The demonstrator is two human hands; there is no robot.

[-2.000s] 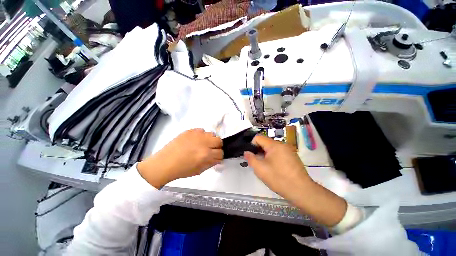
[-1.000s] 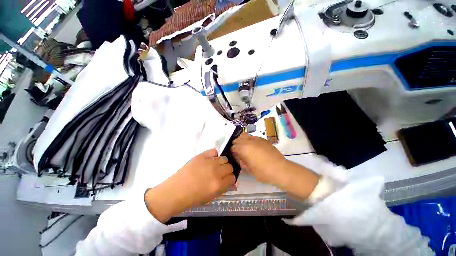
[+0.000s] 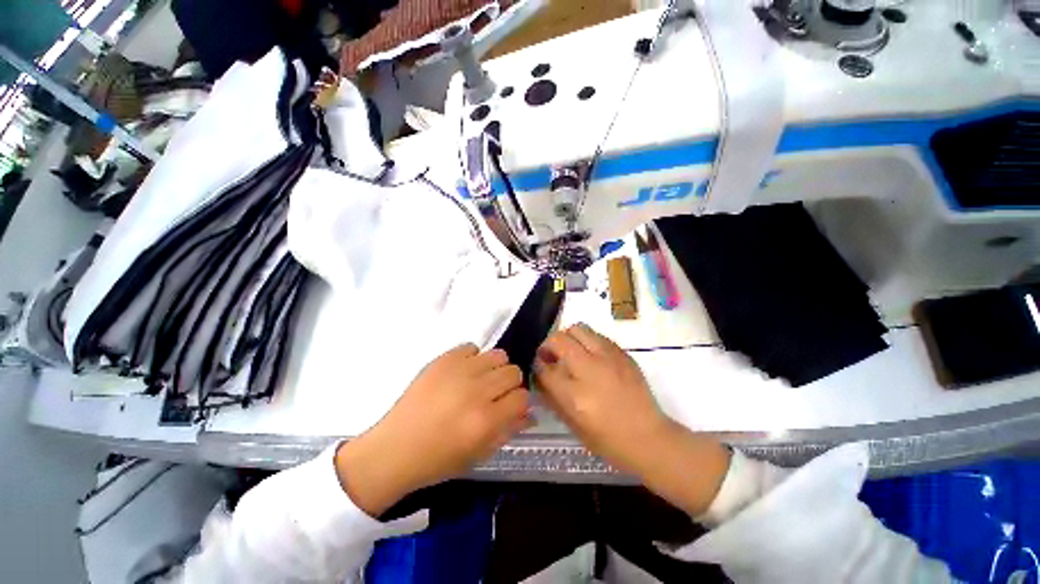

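A black fabric piece (image 3: 531, 324) runs from under the needle area of the white sewing machine (image 3: 673, 137) toward me. My left hand (image 3: 456, 408) grips its near left edge. My right hand (image 3: 599, 394) pinches its near right edge, close beside the left fingers. A light grey-white garment panel (image 3: 393, 257) with thin black edging lies flat on the table, left of the needle and up to the black piece. The presser foot (image 3: 561, 258) is small and dark; I cannot tell whether it is down.
A stack of black-edged panels (image 3: 194, 228) lies at the left. Right of the needle are a tan block (image 3: 622, 288), pink and blue snips (image 3: 658, 274), a stack of black pieces (image 3: 776, 291) and a smartphone (image 3: 983, 334). A scale runs along the table's front edge (image 3: 547, 459).
The black piece has turned from sideways to lengthwise, its far end now at the needle. Both hands have moved a little toward me from the needle. The view has shifted.
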